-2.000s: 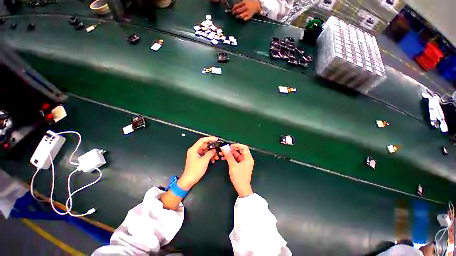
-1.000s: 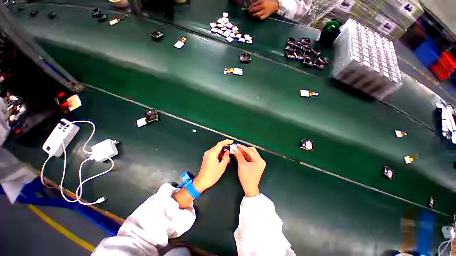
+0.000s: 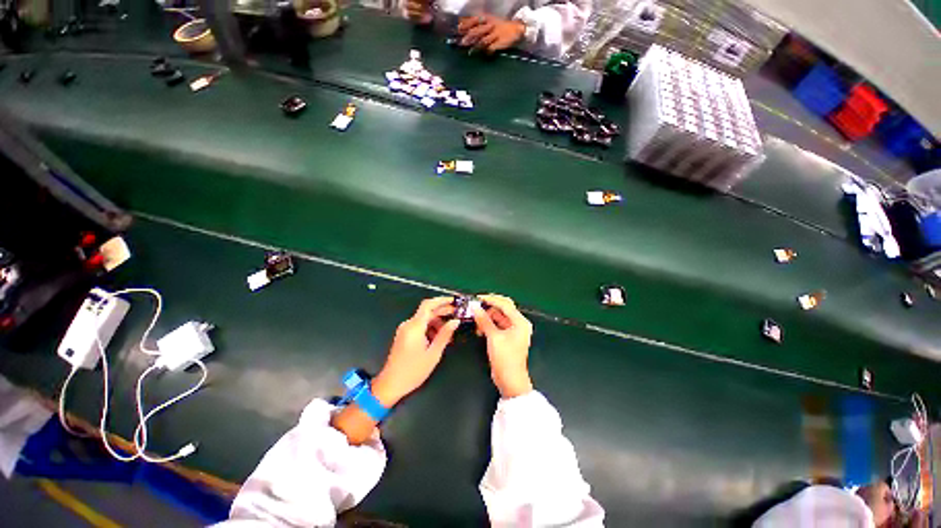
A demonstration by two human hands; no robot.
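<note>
A small black housing with a silver-white battery (image 3: 469, 307) is held between my fingertips, just on the near side of the pale seam. My left hand (image 3: 415, 345), with a blue wrist strap (image 3: 363, 394), grips its left side. My right hand (image 3: 506, 340) grips its right side, thumb and fingers on the white piece. The fingers hide much of the unit, and how far the battery sits in the housing cannot be told. Another housing (image 3: 279, 264) with a white battery (image 3: 257, 279) beside it lies on the work surface to the left.
The green belt (image 3: 361, 222) carries a housing with battery (image 3: 613, 296) and several loose parts. A power strip (image 3: 93, 328) and charger (image 3: 185, 345) lie left. Across are white pieces (image 3: 425, 85), a housing pile (image 3: 574, 117), a tray stack (image 3: 693, 116) and a person's hands (image 3: 490, 33).
The view has swung. My hands have stayed together on the unit, and the black housing shows more around the white piece than one second ago. The other person's second hand has come into view.
</note>
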